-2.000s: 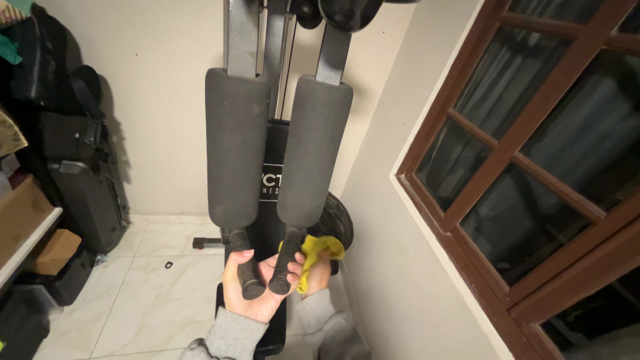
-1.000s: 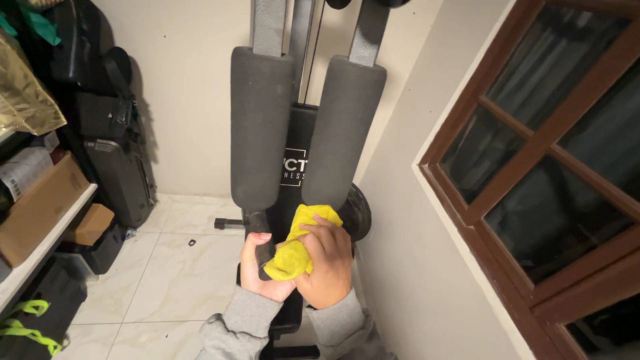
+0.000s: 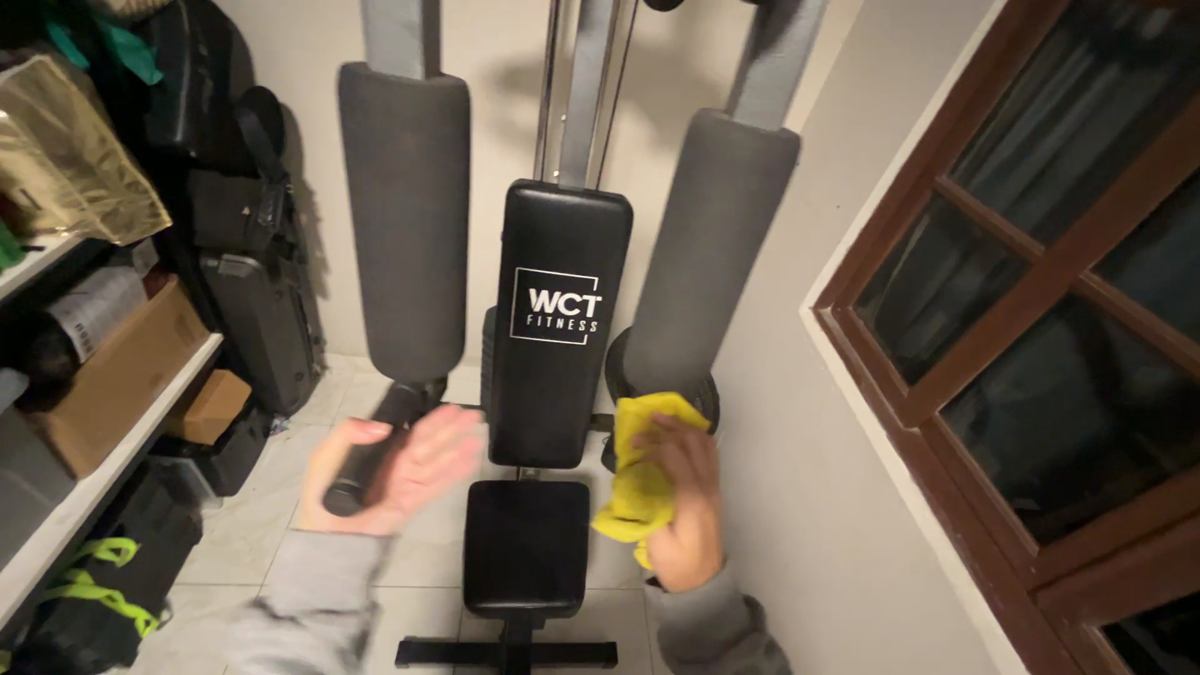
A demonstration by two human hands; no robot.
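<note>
A yellow cloth (image 3: 642, 478) is bunched in my right hand (image 3: 689, 497), at the lower end of the right foam-padded arm (image 3: 717, 248) of a home gym; the handle there is hidden. My left hand (image 3: 403, 469) is open behind the black handle (image 3: 375, 450) below the left foam-padded arm (image 3: 408, 225), its thumb to the left and its fingers spread to the right. Between the arms stand the black backrest (image 3: 553, 394) and the seat (image 3: 527, 548). Both hands are slightly blurred.
At the left, a white shelf (image 3: 122, 450) holds a cardboard box (image 3: 131, 384) and a gold bag (image 3: 80, 155). Black cases (image 3: 258, 328) stand behind it. A brown-framed window (image 3: 1050, 253) is in the right wall. The machine's floor bar (image 3: 506, 653) lies below the seat.
The two padded arms have swung apart, showing more of the backrest and seat. My hands, together one second ago, are now apart, and my left hand has opened. The cloth has moved right with my right hand.
</note>
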